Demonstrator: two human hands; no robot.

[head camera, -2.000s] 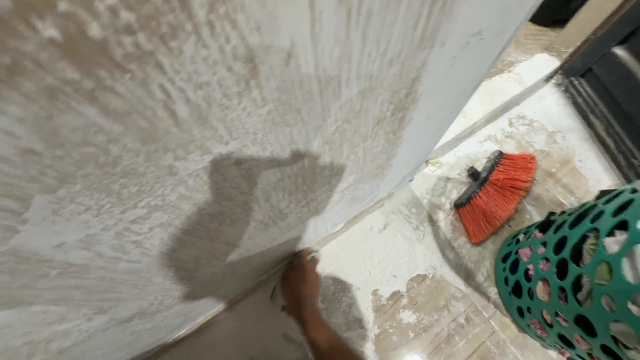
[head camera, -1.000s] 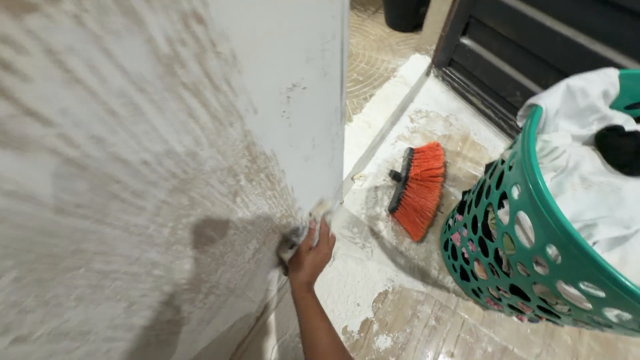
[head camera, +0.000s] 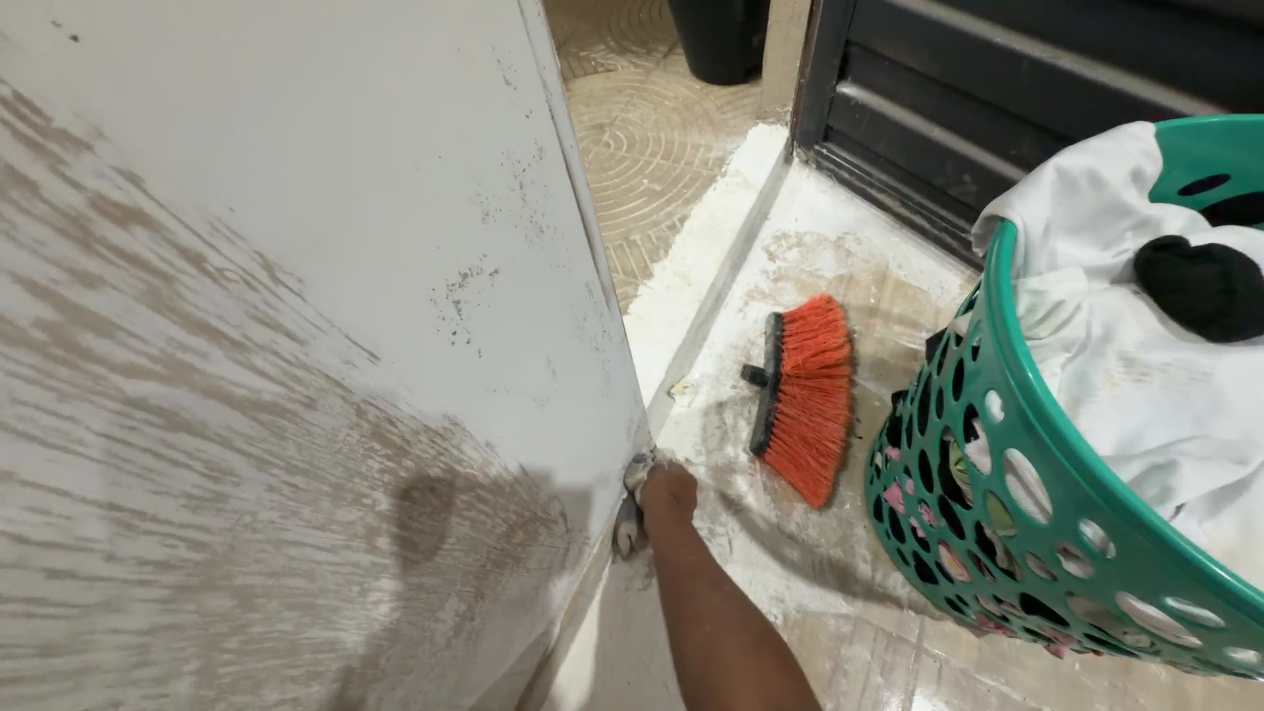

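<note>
My right hand [head camera: 669, 491] reaches down to the foot of the wall's corner, its fingers closed on a greyish-white cloth [head camera: 629, 528] that is crumpled and dusty. The cloth lies against the bottom edge of the wall [head camera: 326, 395], whose white surface shows brown streaks fanning out from near the hand. To the right of the hand, a broom head with orange bristles [head camera: 812, 400] lies on the powder-covered floor, without a handle. My left hand is out of the frame.
A green plastic laundry basket [head camera: 1037, 395] holding white and dark clothes stands at the right. Behind it is a dark slatted door [head camera: 987, 99]. A black bin [head camera: 721, 39] stands beyond the threshold. White powder [head camera: 721, 227] covers much of the tiled floor.
My right hand has moved along the foot of the wall to its corner, with the cloth. The view has swung right, showing more of the basket and door.
</note>
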